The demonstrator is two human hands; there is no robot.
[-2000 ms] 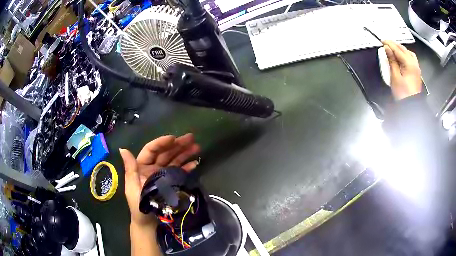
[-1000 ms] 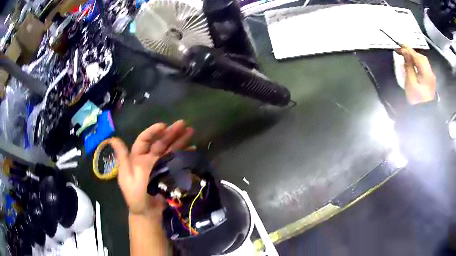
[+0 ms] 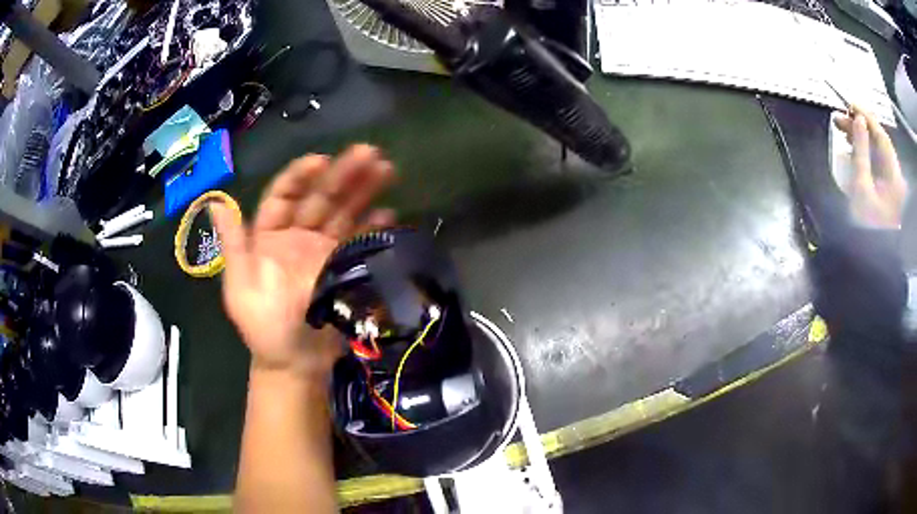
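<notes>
The black camera head housing [image 3: 457, 351] stands open on its white base [image 3: 508, 487] at the bottom centre. Red, orange and yellow wires [image 3: 387, 397] and a silvery part [image 3: 452, 392] show inside. My left hand [image 3: 297, 256] is open, palm up with fingers apart, at the housing's left side. The housing hides part of the palm edge; contact cannot be told. My right hand [image 3: 873, 171] is at the far right over a white mouse [image 3: 841, 151], with thin dark tweezers [image 3: 839, 95] between its fingers.
A black electric screwdriver [image 3: 543, 95] hangs over the mat before a fan [image 3: 402, 30]. A keyboard [image 3: 734, 50] lies at top right. A yellow ring with screws [image 3: 184, 241], a blue packet [image 3: 201, 171] and black-and-white camera units [image 3: 146, 336] are left.
The view has tilted down, so bench things sit higher and further right. My left hand has moved a little left of the housing with its fingers spread. My right hand still holds the tweezers at the mouse.
</notes>
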